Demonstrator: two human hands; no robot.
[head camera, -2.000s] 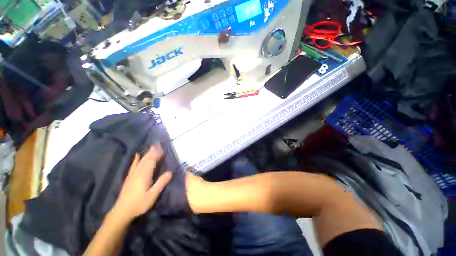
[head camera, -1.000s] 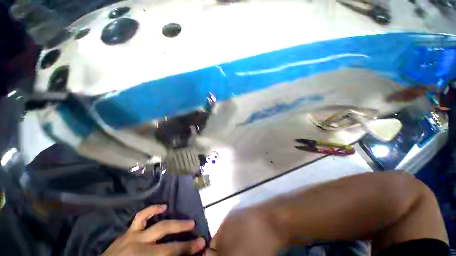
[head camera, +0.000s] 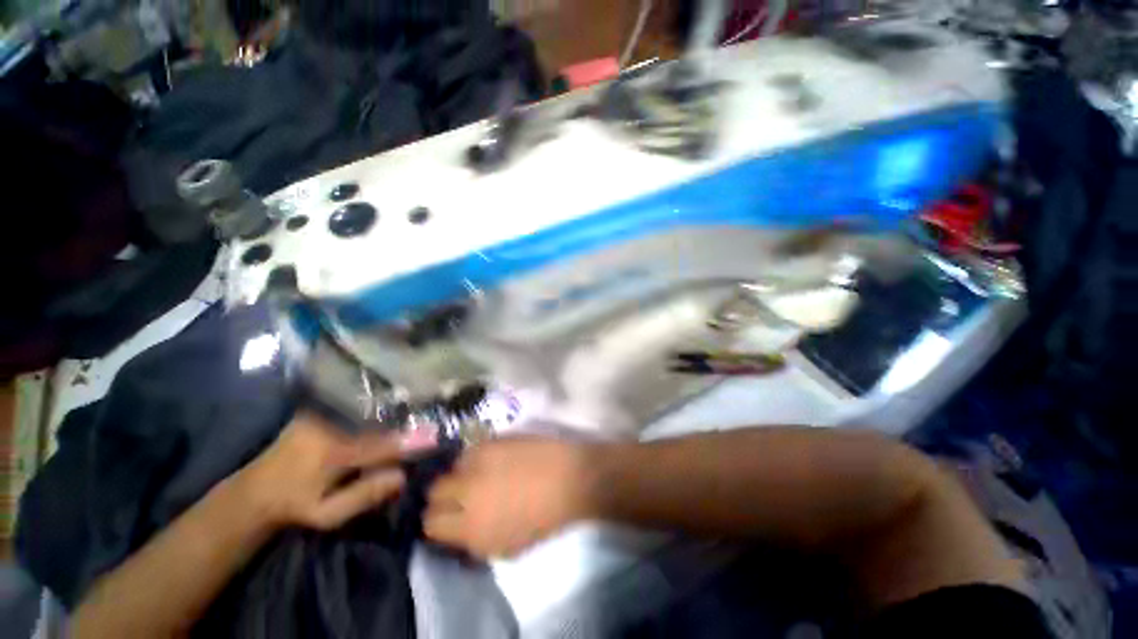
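Note:
The dark cloth (head camera: 162, 437) lies bunched left of and below the needle area of the white sewing machine (head camera: 524, 175). A lighter grey piece (head camera: 459, 602) hangs at the front edge below my hands. My left hand (head camera: 318, 474) has its fingers on the dark cloth just in front of the needle area, gripping it. My right hand (head camera: 505, 493) is close to its right, fingers curled on the cloth's edge. The presser foot and needle are blurred by motion and glare, so their contact with the cloth cannot be told.
Small snips (head camera: 728, 363) lie on the bed right of my hands. A black smartphone (head camera: 880, 331) is farther right, with red-handled scissors (head camera: 958, 219) behind. More dark cloth (head camera: 337, 106) is heaped behind the machine. A wooden board edge (head camera: 28, 431) shows at far left.
My hands have come together at the needle area, where the right hand was hidden at the lower edge before. The cloth is bunched between them. The view has moved back from the machine.

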